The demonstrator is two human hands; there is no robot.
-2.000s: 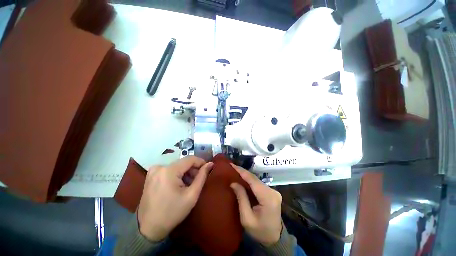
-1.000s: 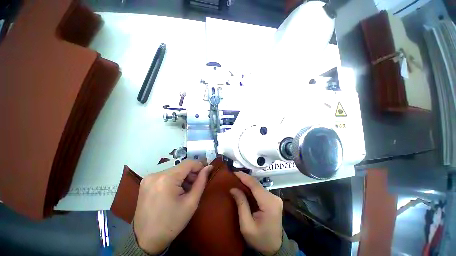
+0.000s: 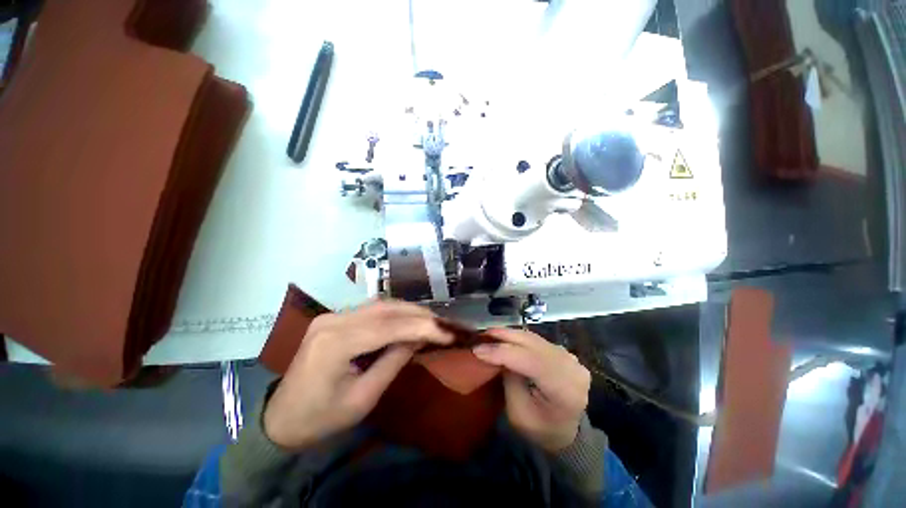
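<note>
A red-brown leather panel [image 3: 437, 412] hangs bunched over the lap, just in front of the sewing machine. My left hand [image 3: 348, 372] pinches its upper edge between thumb and fingers. My right hand [image 3: 536, 382] pinches the same edge from the right, close to the left fingertips. A lighter brown pointed flap shows below the fingertips. A corner of leather sticks out left of my left hand. The white sewing machine [image 3: 596, 248] stands beyond, its needle area [image 3: 437, 268] just above the hands and apart from the held edge.
A thick stack of brown panels [image 3: 89, 198] lies at the left of the white table [image 3: 268, 238]. A black pen-like stick [image 3: 311, 102] lies beside it. On the grey metal table at right are a tied brown bundle [image 3: 780, 109] and a brown panel [image 3: 747, 397].
The held edge has moved back from the needle area towards the body and is folded over, showing a lighter flap. Both hands have come closer together. The round machine knob looks higher up.
</note>
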